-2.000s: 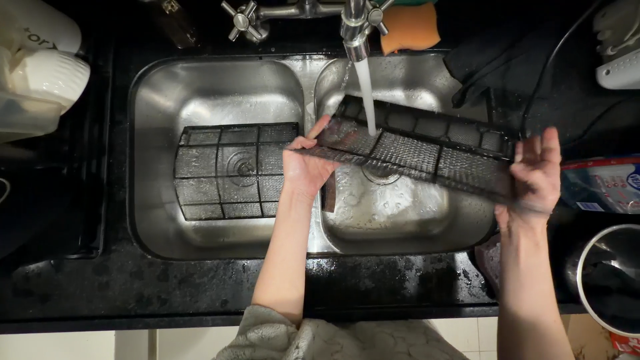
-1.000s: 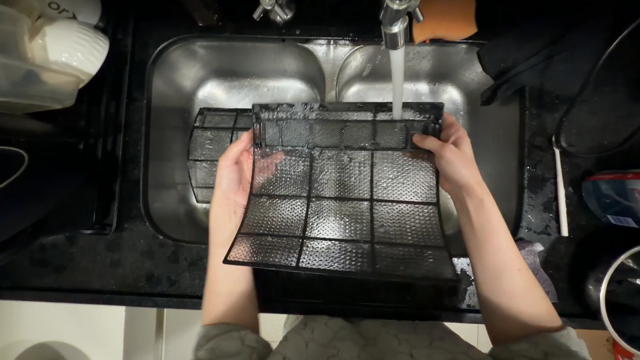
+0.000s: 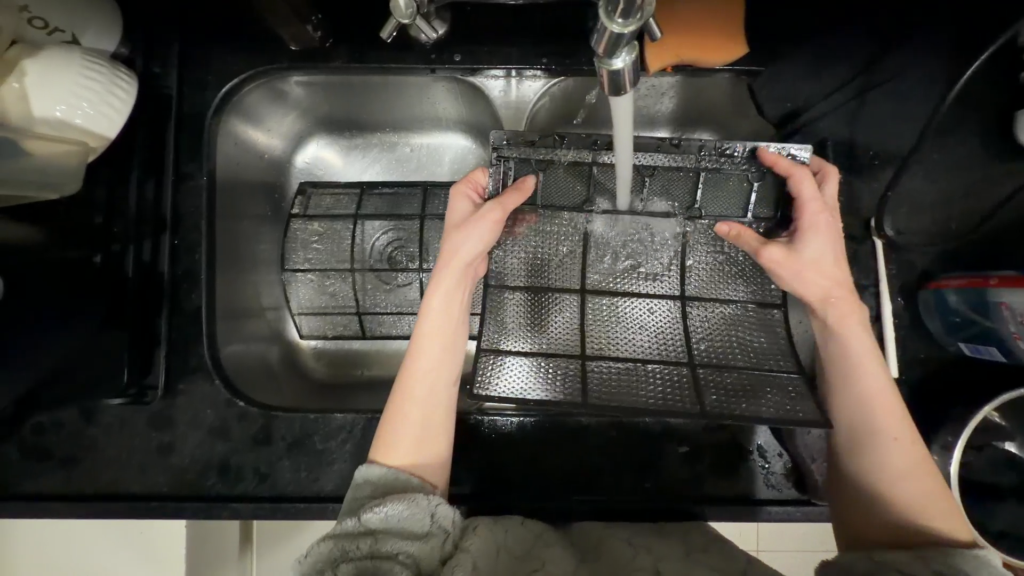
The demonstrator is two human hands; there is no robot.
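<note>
Both my hands hold a black mesh filter panel point(image 3: 636, 320) with a gridded frame, over the right basin of a steel double sink. My left hand point(image 3: 480, 216) grips its upper left edge, thumb on top. My right hand point(image 3: 800, 224) has its upper right corner between thumb and fingers. Water runs from the tap spout point(image 3: 618, 68) onto the panel's upper middle and spreads over the mesh. A second black mesh filter panel point(image 3: 360, 264) lies in the left basin point(image 3: 264, 144), partly hidden by my left hand and forearm.
An orange sponge point(image 3: 696, 34) sits behind the right basin, near a tap handle point(image 3: 412, 18). White cups point(image 3: 76, 96) and a clear plastic container point(image 3: 40, 168) stand at the left. On the right counter are a thin white stick point(image 3: 886, 300), a packet point(image 3: 976, 316) and a round-rimmed vessel point(image 3: 964, 448).
The held panel was tilted with its right end low two seconds ago; its mesh face now shows broadly. Since one second ago, the water's landing point has shifted toward the panel's middle.
</note>
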